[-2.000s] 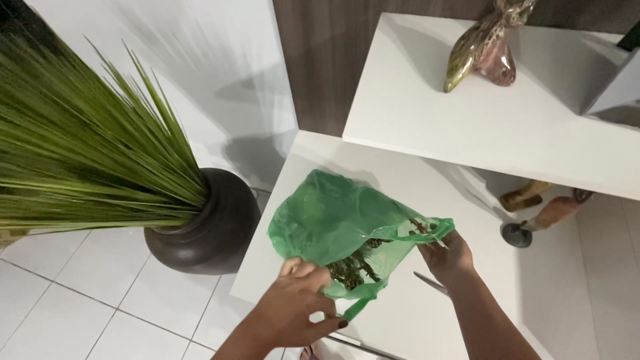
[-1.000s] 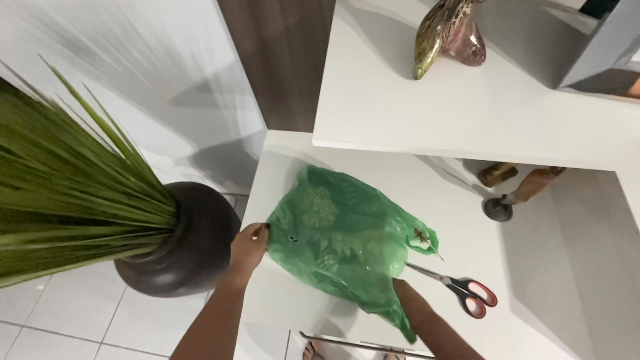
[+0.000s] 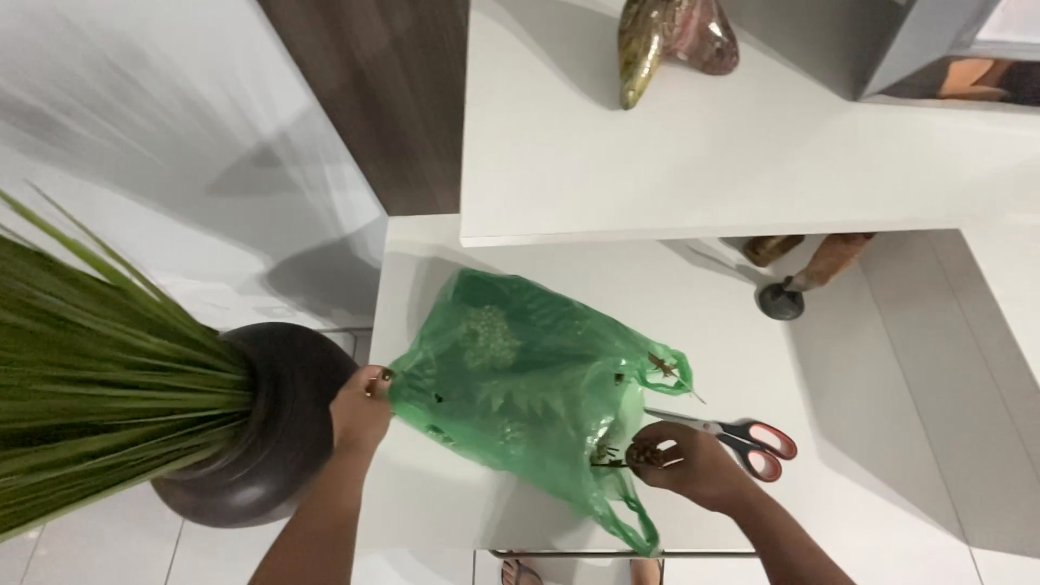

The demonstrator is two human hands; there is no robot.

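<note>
A translucent green plastic bag (image 3: 520,390) lies on the white lower shelf (image 3: 715,520), plant sprigs and pale clusters showing through it. My left hand (image 3: 361,410) pinches the bag's closed left end. At the bag's mouth, my right hand (image 3: 686,467) holds a brown dried plant piece (image 3: 643,455) between thumb and fingers, its dark stems reaching toward the opening. Scissors with black and red handles (image 3: 751,447) lie just beyond the right hand, their blades pointing at the bag. A brown bit of plant (image 3: 662,366) sits at the upper bag handle.
A dark round vase (image 3: 268,439) with long green grass blades (image 3: 122,374) stands at the left. The raised white shelf (image 3: 699,179) holds a glossy ceramic figure (image 3: 674,41) and a grey frame (image 3: 918,57). Under it stands a figurine with a dark round base (image 3: 782,301).
My right hand has come away from under the bag's lower handle and now holds the brown plant piece at its mouth. Earlier, both hands held the bag's mouth, then my left moved to the closed end.
</note>
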